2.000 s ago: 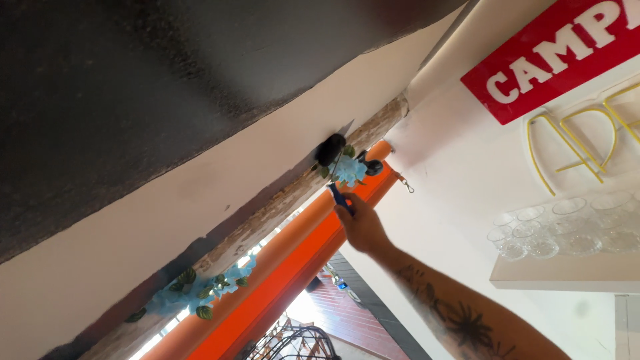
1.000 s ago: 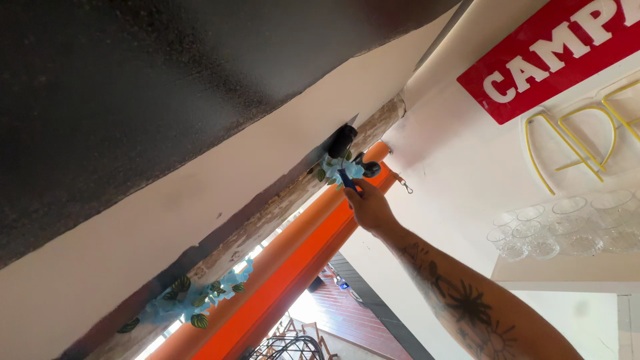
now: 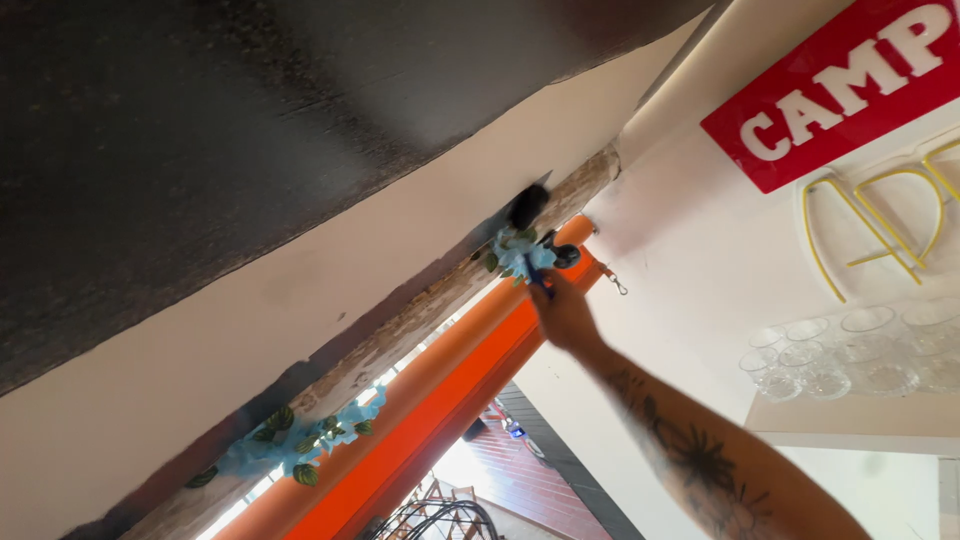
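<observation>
My right hand (image 3: 566,319) reaches up from the lower right, closed around the blue handle (image 3: 538,277) of what looks like a small paint roller. Its black sleeve (image 3: 529,206) is blurred and lies near the dark band (image 3: 420,292) along the lower edge of the pale surface; whether it touches is unclear. Light-blue artificial flowers (image 3: 514,253) with green leaves hang around the tool, partly hiding it. A second flower cluster (image 3: 292,442) is at the lower left. My left hand is not in view.
A rolled orange awning (image 3: 442,367) runs diagonally below the rough ledge (image 3: 360,367). A dark rounded fixture (image 3: 566,255) is beside my hand. Right are a red lettered sign (image 3: 832,97), yellow tube lettering (image 3: 892,225) and drinking glasses (image 3: 825,367) on a shelf (image 3: 840,416).
My right hand and the black roller sleeve have shifted slightly up and to the right since two seconds ago. The handle is still in my hand.
</observation>
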